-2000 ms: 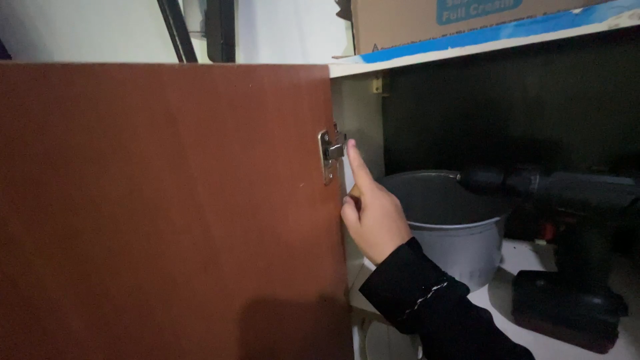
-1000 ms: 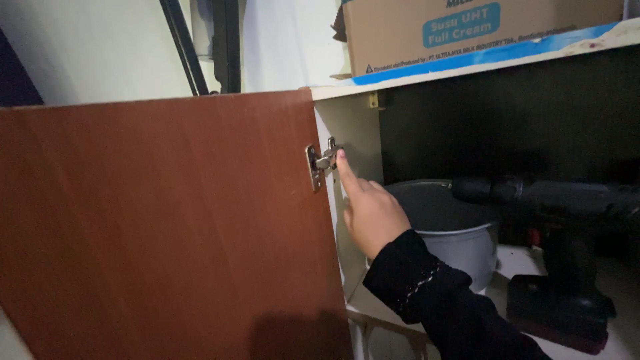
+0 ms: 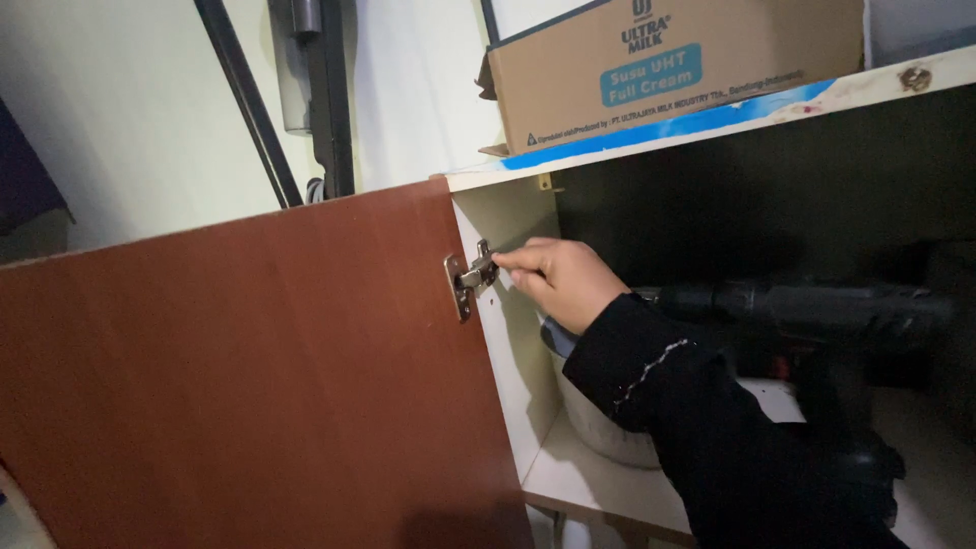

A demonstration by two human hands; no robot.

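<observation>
My right hand, in a black sleeve, reaches across the cupboard opening with its index fingertip at the metal cabinet hinge. The thumb lies just under the index finger, and the other fingers are curled. The hinge joins the reddish-brown wooden door, which stands open at the left, to the white inner side panel. Whether the fingers grip any part of the hinge is not plain. My left hand is out of view.
Inside the cupboard, a grey pot stands partly behind my arm, beside a dark cordless power tool. A milk carton box rests on the cupboard's top edge. Dark metal bars lean against the wall.
My hand has turned from pointing upward to pointing left, its fingertip still at the hinge. My sleeve now covers more of the pot. The view has shifted.
</observation>
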